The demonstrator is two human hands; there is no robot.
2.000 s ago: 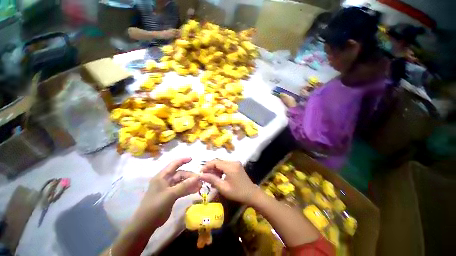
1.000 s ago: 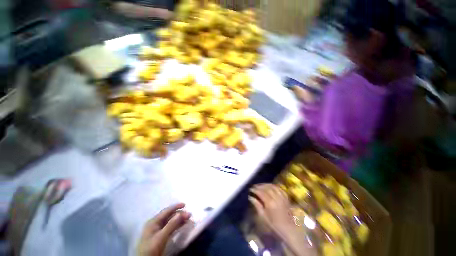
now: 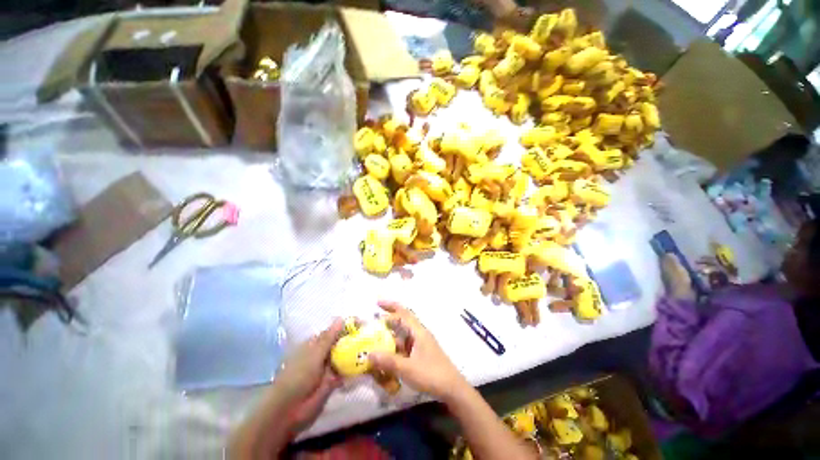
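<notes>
A yellow plush pendant with orange-brown limbs is held between both hands near the table's front edge. My left hand grips its left side. My right hand grips its right side and lower part. The top of the toy is partly hidden by fingers. Dark thread snips lie to the right of my hands. A flat grey sheet lies to the left, with thin cords beside it.
A large toy pile lies ahead. Scissors, cardboard, a clear bag and open boxes are left. A carton of toys is below right. A person in purple holds a dark phone.
The view has swung left. My hands were apart, with my right hand over the carton; they now hold a pendant together above the table. The earlier pendant is no longer in them.
</notes>
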